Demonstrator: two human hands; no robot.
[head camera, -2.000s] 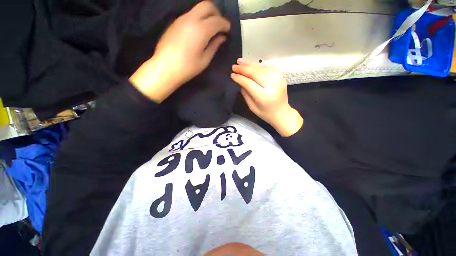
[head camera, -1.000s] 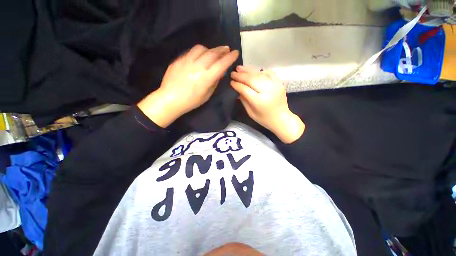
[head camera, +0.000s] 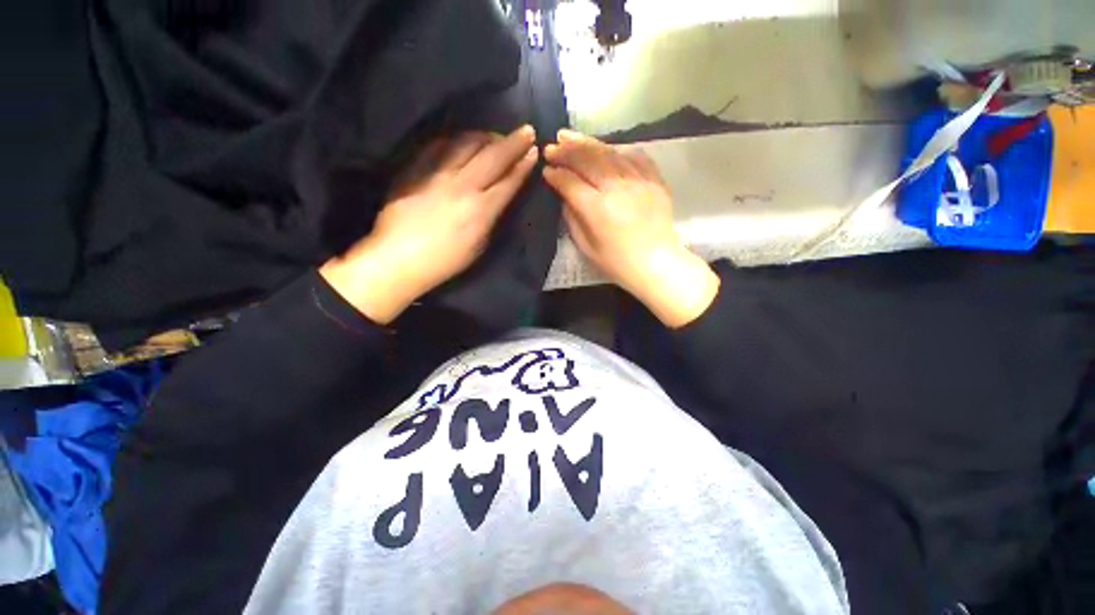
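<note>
The black garment piece (head camera: 276, 132) lies in folds over the left part of the machine bed (head camera: 745, 180). Its straight fabric edge (head camera: 543, 90) runs up to the presser foot (head camera: 534, 24) at the top centre. My left hand (head camera: 438, 222) lies on the cloth, fingertips at the edge. My right hand (head camera: 630, 216) is just right of it, fingertips on the edge and palm over the bed. The fingertips of both hands nearly meet. The thumbs' undersides are hidden, so a pinch cannot be made out.
A black knob (head camera: 612, 22) is right of the foot. A blue tray (head camera: 985, 180) with white and red items is at the right, a white tape (head camera: 889, 186) beside it. Black cloth (head camera: 889, 384) covers the lower right. Blue cloth (head camera: 72, 451) lies at the lower left.
The view has shifted, and the foot and knob now show at the top. My left hand has come down from the upper edge and lies flatter beside my right hand.
</note>
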